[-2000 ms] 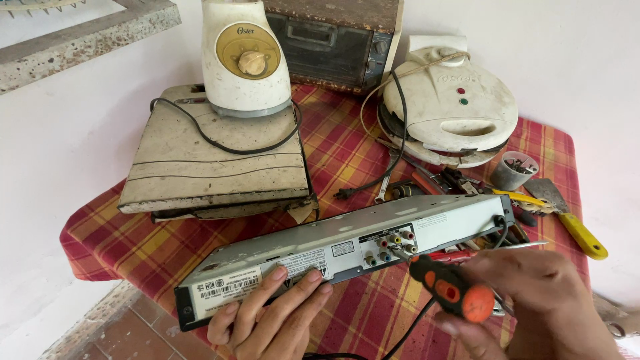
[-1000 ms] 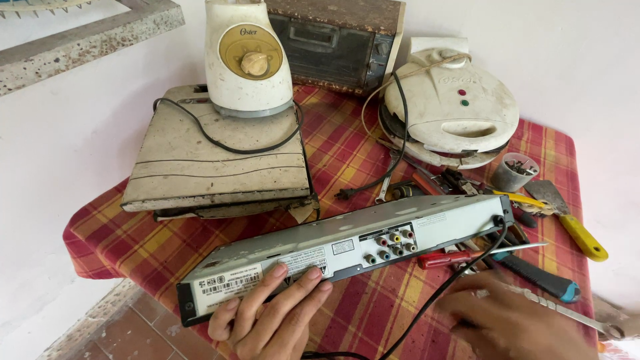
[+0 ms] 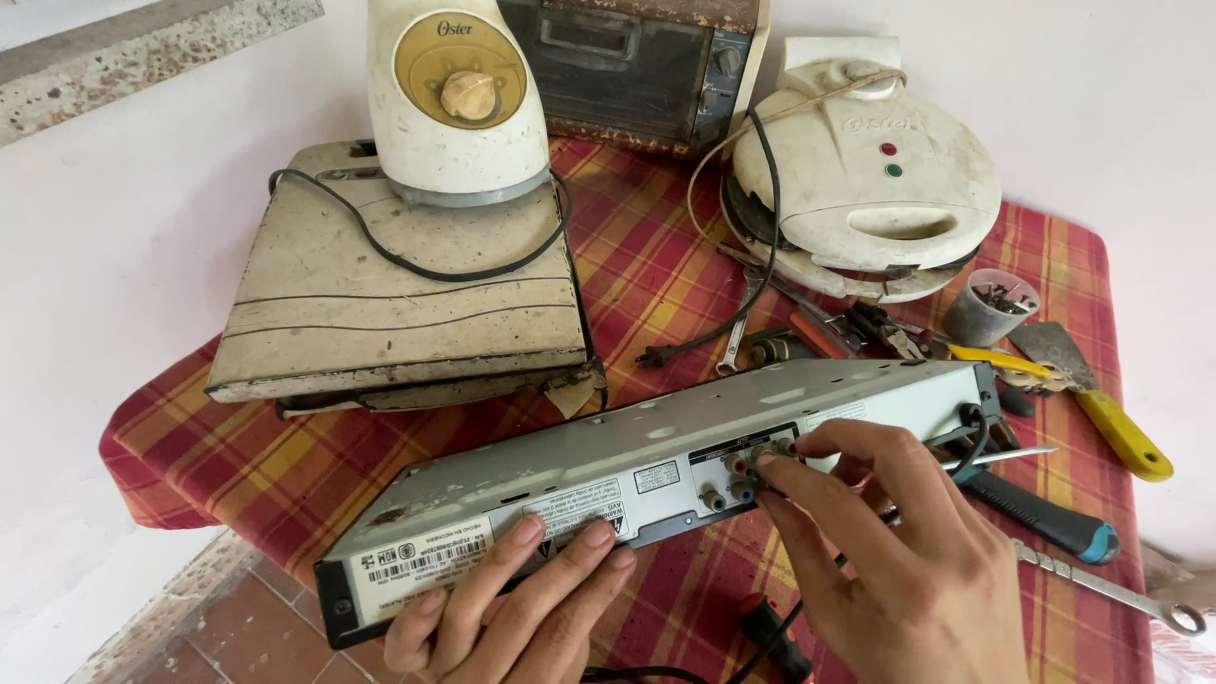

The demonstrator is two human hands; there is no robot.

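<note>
A silver disc player lies tilted across the table, its rear panel with coloured RCA jacks facing me. My left hand has its fingertips on the labelled left part of that panel, steadying the player's lower edge. The fingertips of my right hand are at the jacks; whether they pinch anything small there is hidden. Below the player, between my hands, lies an orange-and-black screwdriver handle. The player's black power cord leaves its right end.
Behind stand a white blender base on a flat dirty appliance, a toaster oven and a round white Oster appliance. Rightward lie a cup of screws, a yellow-handled scraper, a teal-and-black handle and a wrench.
Two seconds ago my right hand held the orange-and-black screwdriver at the jacks. It moved down and away, and now its fingertips are at the jacks without the screwdriver. My left hand stays on the player.
</note>
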